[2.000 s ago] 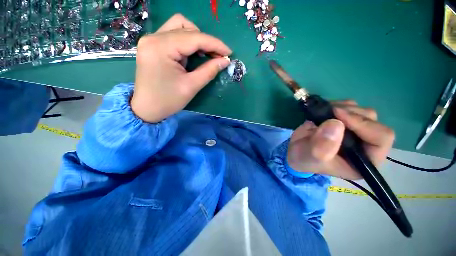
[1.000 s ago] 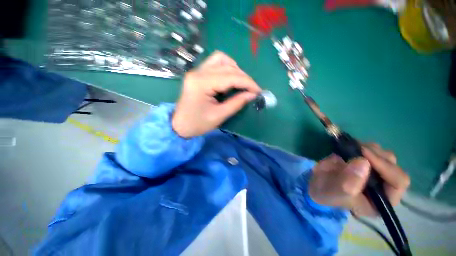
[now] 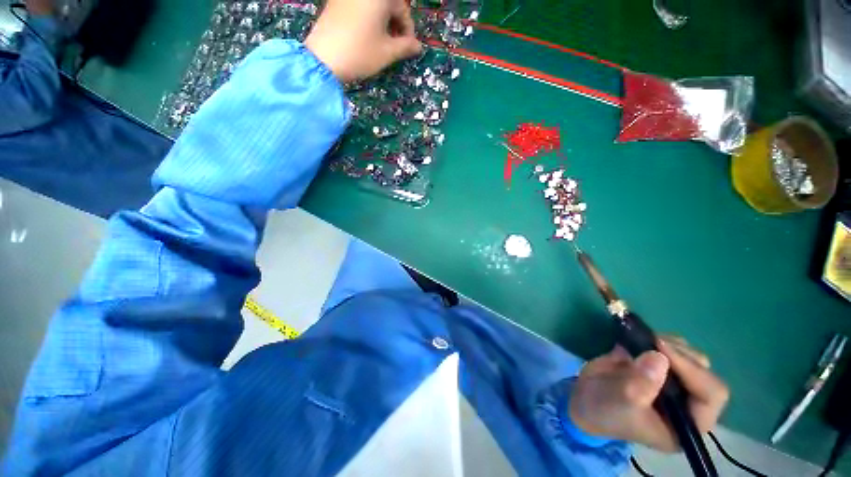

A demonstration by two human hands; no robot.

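My left hand (image 3: 369, 39) is over the clear blister tray (image 3: 403, 194) at the upper left, fingertips low among its boards. Whether it holds a board cannot be seen. My right hand (image 3: 648, 391) grips the black soldering iron (image 3: 637, 333), its thin tip pointing up and left, close to the near end of the pile of small white round leaded components (image 3: 565, 205). The white round pad (image 3: 517, 246) lies left of the tip with no board on it, pale specks around it.
A red heap (image 3: 533, 139) lies beyond the pile. Long red strips (image 3: 537, 74) run to a bag of red parts (image 3: 658, 109). A yellow round container (image 3: 784, 166), sponge holder (image 3: 841, 253) and tweezers (image 3: 810, 388) are at right. Another person's blue sleeve (image 3: 28, 74) shows upper left.
My left hand has moved from beside the white pad up and left to the tray, and the board is gone from the pad. The view has shifted. The iron stays in my right hand.
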